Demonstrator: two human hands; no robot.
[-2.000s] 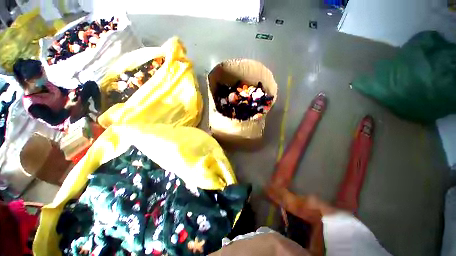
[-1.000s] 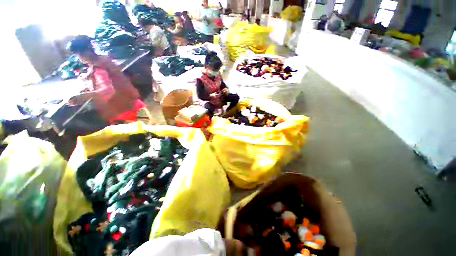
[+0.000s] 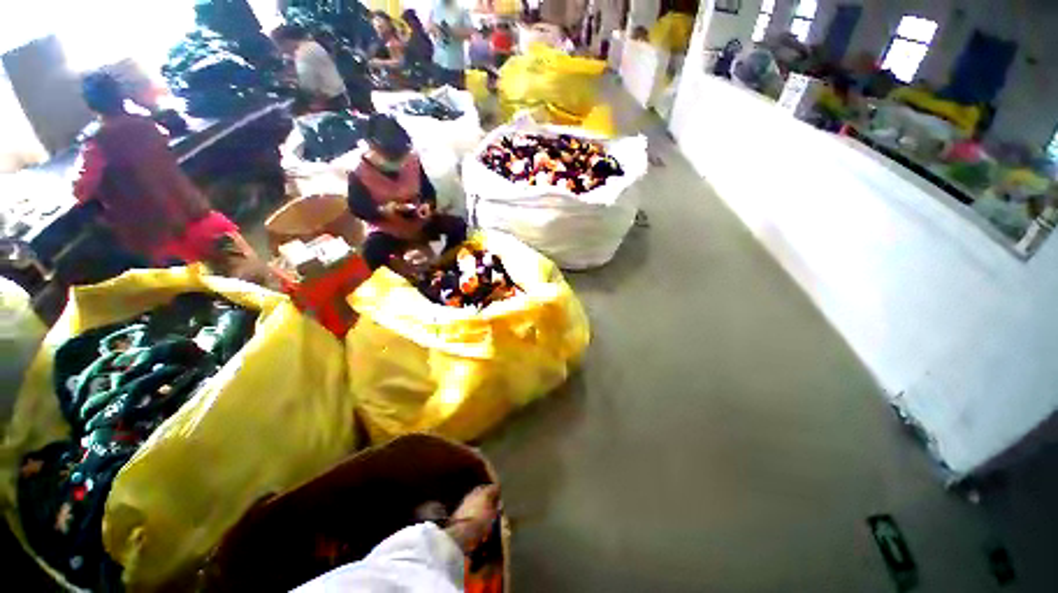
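A brown open-topped carton [image 3: 400, 454] stands at the bottom, cut off by the picture's edge, with dark and orange pieces inside. My left hand [image 3: 470, 517], at the end of a white sleeve, is inside the carton's mouth near its right rim. It is small and blurred, so I cannot tell whether it holds anything. My right hand is not in view. Left of the carton, a yellow sack [image 3: 249, 446] stands open with dark green plush pieces [image 3: 139, 376] that carry small red and light motifs.
Another yellow sack [image 3: 470, 365] and a white sack [image 3: 557, 220] hold black, orange and white pieces. A masked person [image 3: 395, 191] sits behind the yellow one, near small boxes [image 3: 316, 257]. Another person [image 3: 139, 185] is at the long table. A white half-wall [image 3: 801, 232] runs along the right.
The view has lifted and swung, so the sacks and carton sit further left and more half-wall shows. My left hand now shows above the carton's contents; my right arm has left the picture.
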